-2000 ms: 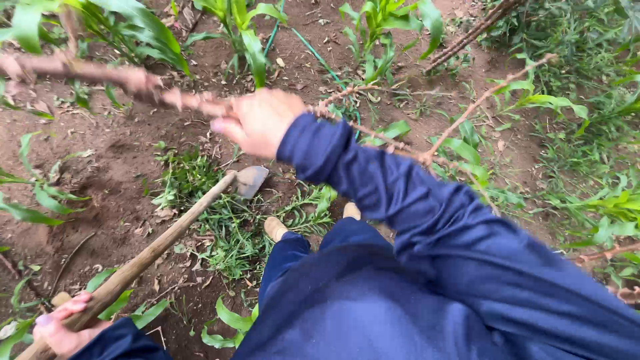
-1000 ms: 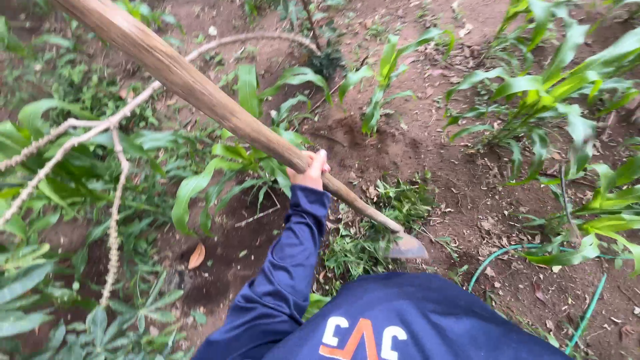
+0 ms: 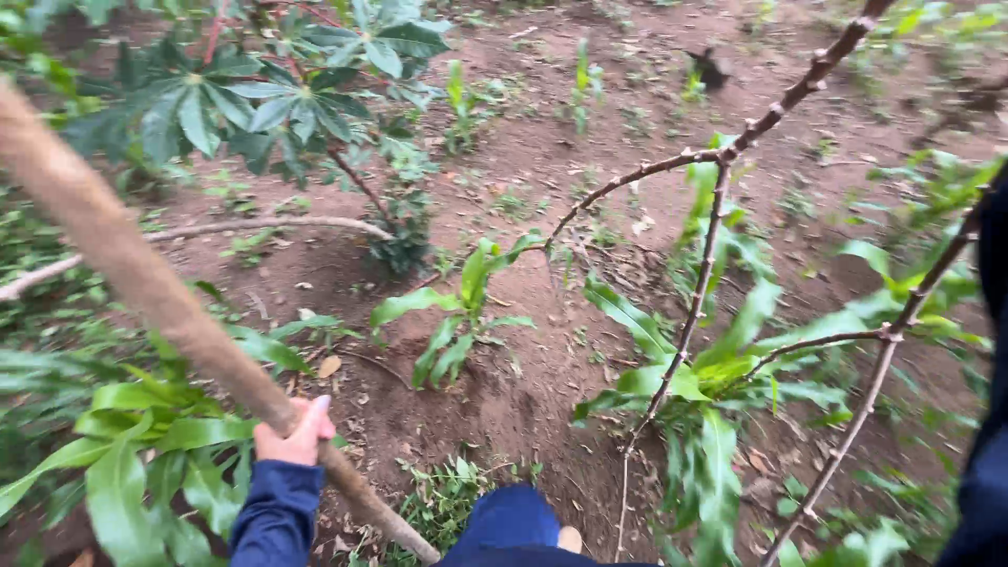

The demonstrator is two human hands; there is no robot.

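Note:
My left hand (image 3: pixel 293 433) is closed around the wooden handle of a hoe (image 3: pixel 150 276), at the lower left. The handle slants from the upper left down to the bottom edge; the hoe's blade is out of sight. A dark sleeve shows at the right edge, but my right hand is not in the frame. Near that sleeve, knobbly bare branches (image 3: pixel 713 213) spread over the right half. Whether my right hand holds them cannot be seen.
Young maize plants (image 3: pixel 465 315) grow from the brown soil (image 3: pixel 512 378), with larger ones (image 3: pixel 709 378) behind the branches. A cassava plant (image 3: pixel 283 102) stands at upper left, near a pale bent branch (image 3: pixel 260 224). Cut or low weeds (image 3: pixel 441 504) lie by my leg.
The view has swung widely. Two seconds ago my right hand gripped a bare branch; now that hand is out of view. My left hand has stayed on the handle, and the hoe's blade has left the view.

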